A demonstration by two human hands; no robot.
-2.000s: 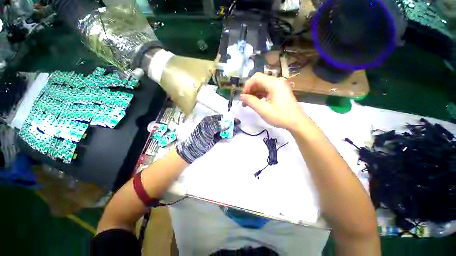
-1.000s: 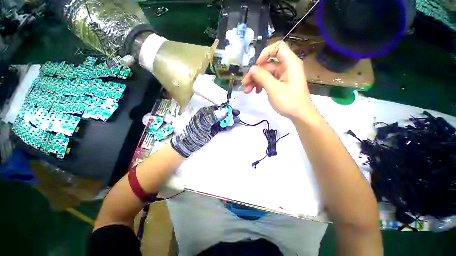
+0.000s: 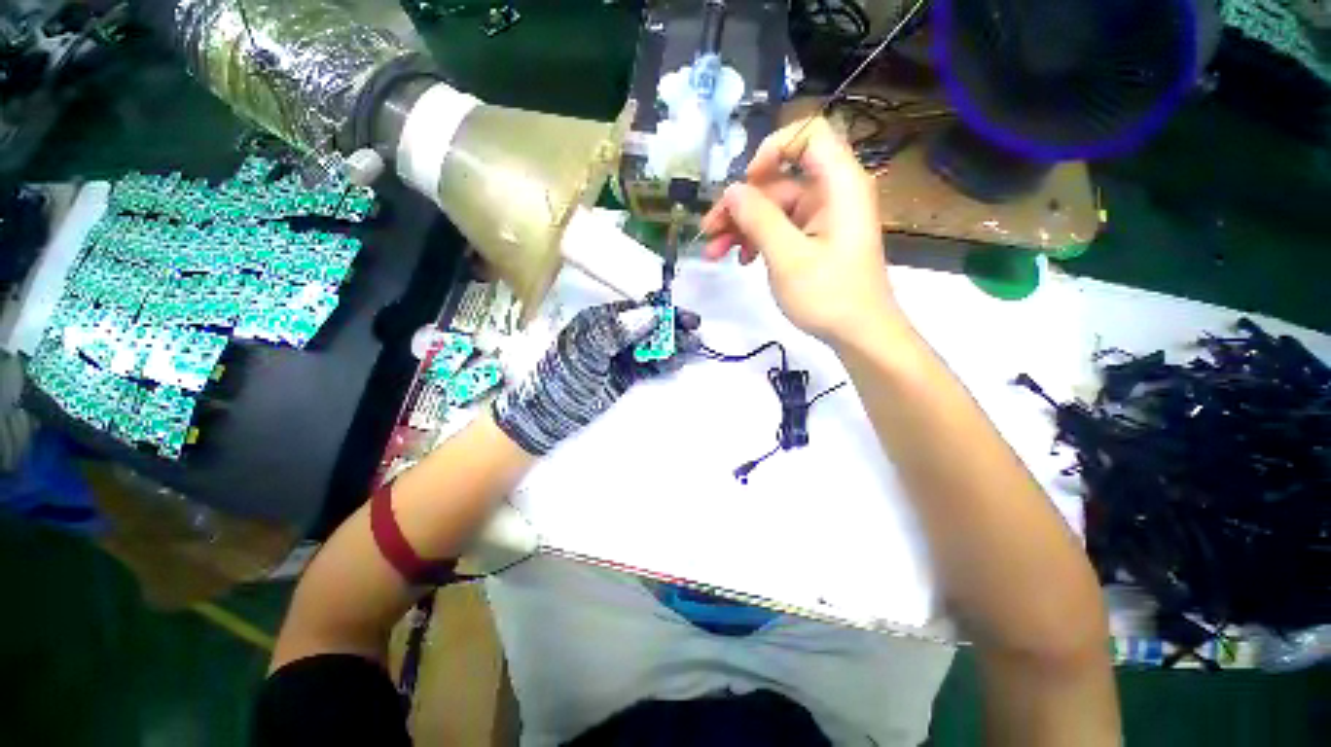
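My left hand [image 3: 572,374], in a grey-black striped knit glove, holds a small green circuit board [image 3: 660,336] under the thin dark soldering iron tip [image 3: 670,266]. A black cable [image 3: 790,404] runs from the board to a bundle on the white bench surface. My bare right hand [image 3: 807,229] is raised right of the tip, fingers pinched on a thin solder wire [image 3: 873,62] that runs up toward the fan. Whether the wire touches the board is too small to tell.
The soldering machine [image 3: 704,110] stands top centre, the yellowish fume hood [image 3: 514,180] left of it, the fan [image 3: 1066,66] on a wooden board [image 3: 975,204] at top right. A black cable pile [image 3: 1204,482] lies right. Loose boards [image 3: 461,371] and board stock [image 3: 197,299] lie left.
Since two seconds ago, my right hand has moved slightly up and the solder wire now shows in it. My left hand has shifted slightly left and tilted the board.
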